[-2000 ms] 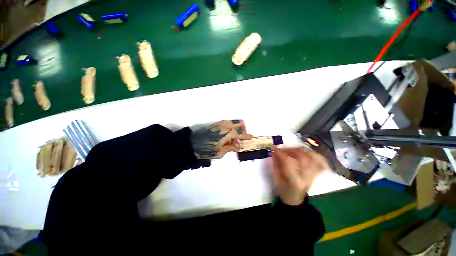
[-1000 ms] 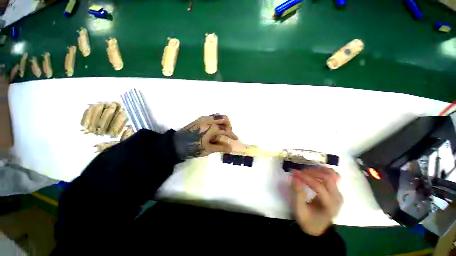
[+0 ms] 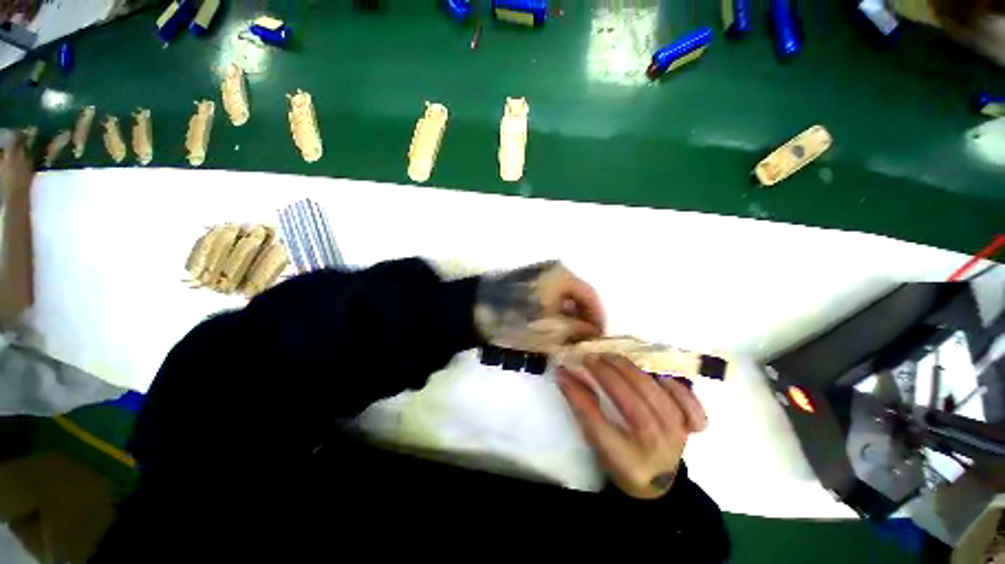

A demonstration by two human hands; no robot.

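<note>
My left hand is bent over the fixture, its fingertips on or just above the left end of a tan part; what it holds cannot be told. My right hand reaches to the same spot from the near side, fingers together; any small piece in it is hidden. The tan part lies along the fixture, between my hands and the black end block. Black blocks line the near edge at the left. More tan parts lie in a pile beside silver strips.
A black feeder with a red light stands at the right. Behind the white table runs a green belt with tan parts and blue parts. Another person's arm shows at the left edge.
My right hand has moved left along the fixture to meet my left hand, which has moved right to the tan part. The view has shifted slightly. An arm has appeared at the left edge.
</note>
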